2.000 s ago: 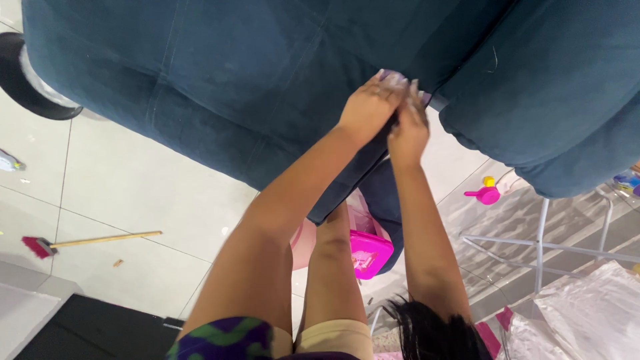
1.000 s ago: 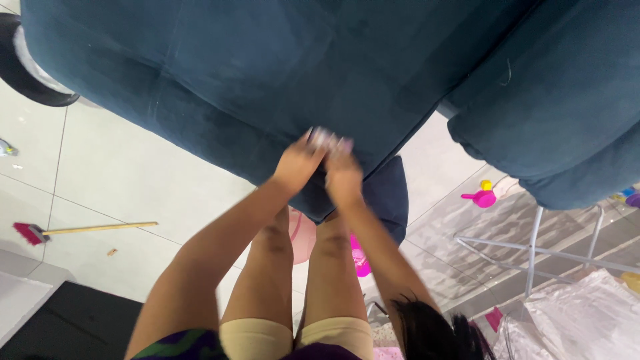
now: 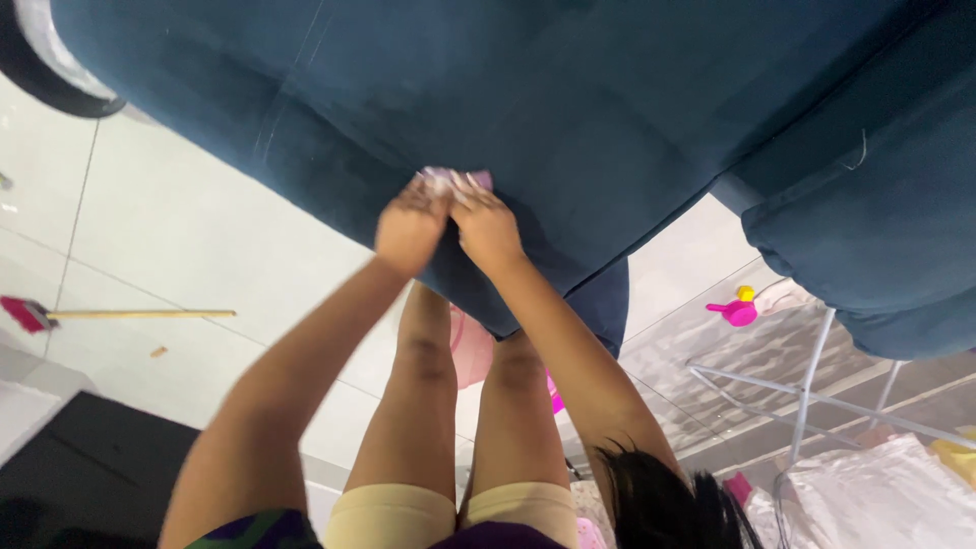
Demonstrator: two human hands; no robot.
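Both my hands press a crumpled, light purple cloth [image 3: 476,180] onto the dark blue fabric seat of a sofa [image 3: 534,99], near its front edge. My left hand [image 3: 415,221] lies at the cloth's left side, slightly blurred, with its fingers bent over it. Just beside it, my right hand [image 3: 484,221] has its fingers spread on the cloth. The hands touch or nearly touch; the part of the cloth beneath the fingers is hidden. Faint pale marks run across the fabric to the left.
A red-headed broom [image 3: 141,313] lies on the tiled floor at left. At right are a pink dipper [image 3: 738,312], a small yellow object [image 3: 746,293], a white metal rack [image 3: 804,393] and white plastic sheeting [image 3: 884,488]. A pink container [image 3: 471,347] stands behind my legs.
Both hands have moved left along the sofa with the cloth, away from the seam where they were two seconds ago. The pink container between the legs is now partly covered.
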